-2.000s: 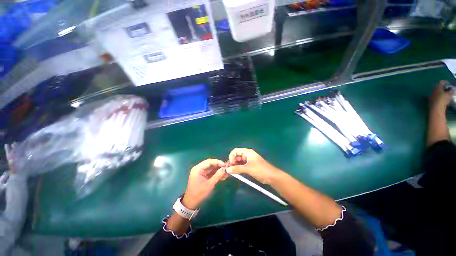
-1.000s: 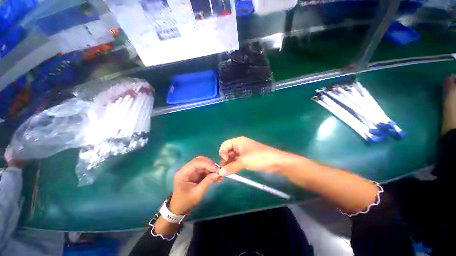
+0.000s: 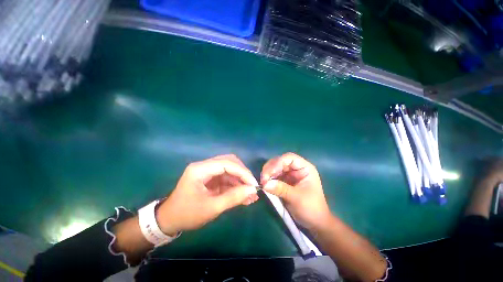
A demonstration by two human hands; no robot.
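A white-sleeved wire harness (image 3: 287, 221) slants down to the right from my fingertips to the bench's near edge, its blue end lowest. My left hand (image 3: 218, 190) pinches the small wire ends between thumb and finger. My right hand (image 3: 295, 187) pinches at the same spot from the right, its fingertips almost touching the left ones. The wire ends are mostly hidden by the fingers. A white band is on my left wrist.
A harness pile (image 3: 416, 154) with blue ends lies at the right on the green bench (image 3: 182, 104). Bagged harnesses (image 3: 47, 49) lie at upper left. A blue tray (image 3: 212, 14) and a film-wrapped black bundle (image 3: 311, 36) are at the far edge. Another person's arm (image 3: 482, 190) is at right.
The view has moved closer and lower over the bench, so the printed sheet is out of view. Both hands still pinch the harness's wire end; the harness now points more steeply toward me.
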